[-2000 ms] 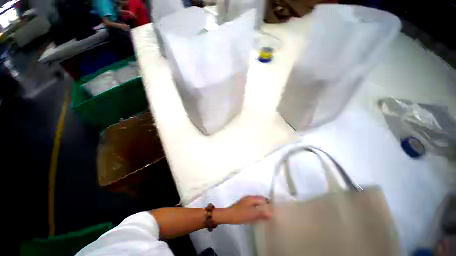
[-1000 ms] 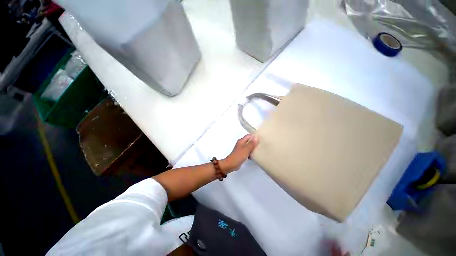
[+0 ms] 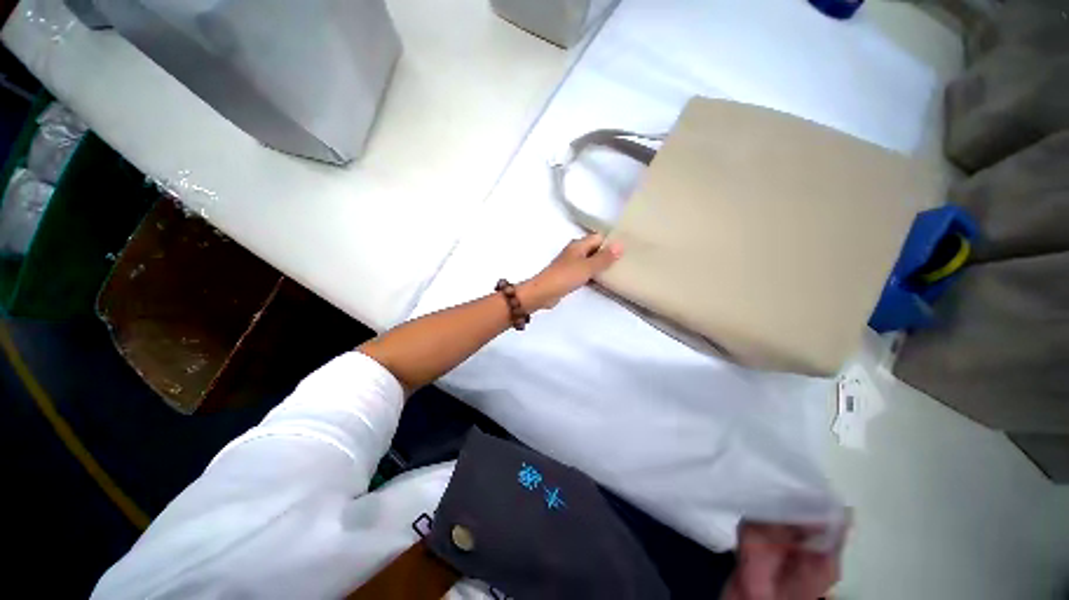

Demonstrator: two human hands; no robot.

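Note:
A beige tote bag (image 3: 768,234) lies flat on white wrapping paper (image 3: 528,387), its strap handles (image 3: 574,176) pointing left. My left hand (image 3: 574,267) grips the bag's near top corner, beside the handles. My right hand (image 3: 788,560) is blurred at the bottom edge of the picture, at the near right corner of the paper. Its fingers appear closed on the paper edge, with a thin whitish layer over the fingertips.
A blue tape dispenser (image 3: 926,270) and small barcode tags (image 3: 853,406) lie right of the bag. Taupe bags (image 3: 996,340) stand at the right. A wrapped bag (image 3: 281,70) stands at upper left. Brown (image 3: 188,305) and green (image 3: 70,234) bins are at left.
The view has shifted down and to the right. My left hand still holds the bag corner. My right hand, barely visible before at the bottom edge, now shows more at the paper's corner.

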